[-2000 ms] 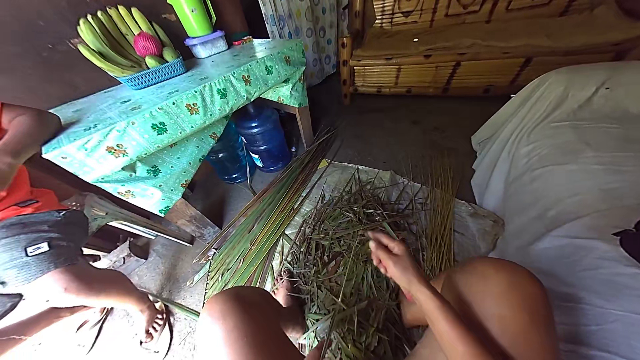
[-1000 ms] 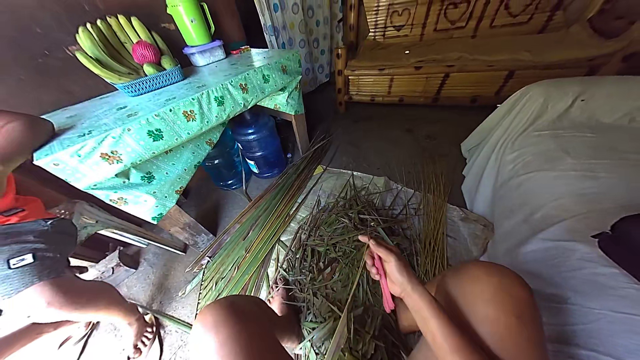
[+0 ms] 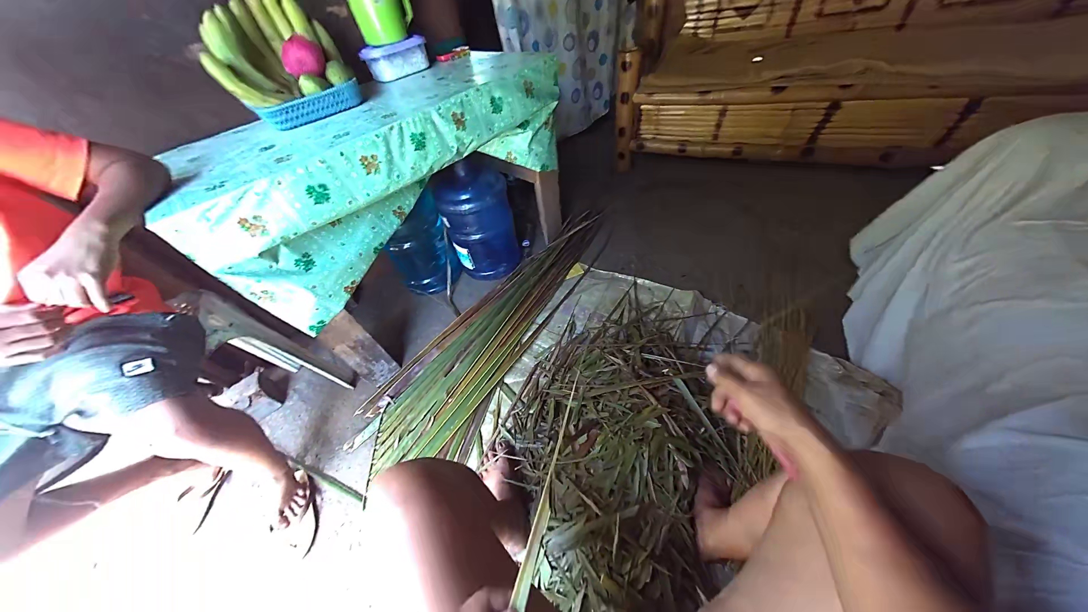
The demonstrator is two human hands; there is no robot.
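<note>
My right hand (image 3: 752, 399), slightly blurred, is over the right side of a heap of shredded green-brown leaf strips (image 3: 620, 459). Its fingers are curled round a pink-handled tool (image 3: 789, 464); only a bit of pink shows by the wrist. At the bottom edge, my left hand (image 3: 489, 600) is mostly cut off and grips the lower end of a long palm leaflet (image 3: 544, 514), which slants up over the heap. Long green palm leaflets (image 3: 476, 348) lie in a bundle left of the heap. Thin brown leaf ribs (image 3: 786, 348) lie to its right.
A pale sheet (image 3: 680, 297) lies under the leaves. A table with a green patterned cloth (image 3: 365, 161) holds a blue fruit basket (image 3: 310, 106); blue water jugs (image 3: 478, 221) stand below. Another person (image 3: 76, 272) sits at left. A white-draped object (image 3: 977, 280) and bamboo bench (image 3: 807, 123) are at right and back.
My right hand has swung outward to the right, away from the leaflet beside it a second ago. The pink handle, plain then, is now mostly hidden. The seated person's hands have come into view.
</note>
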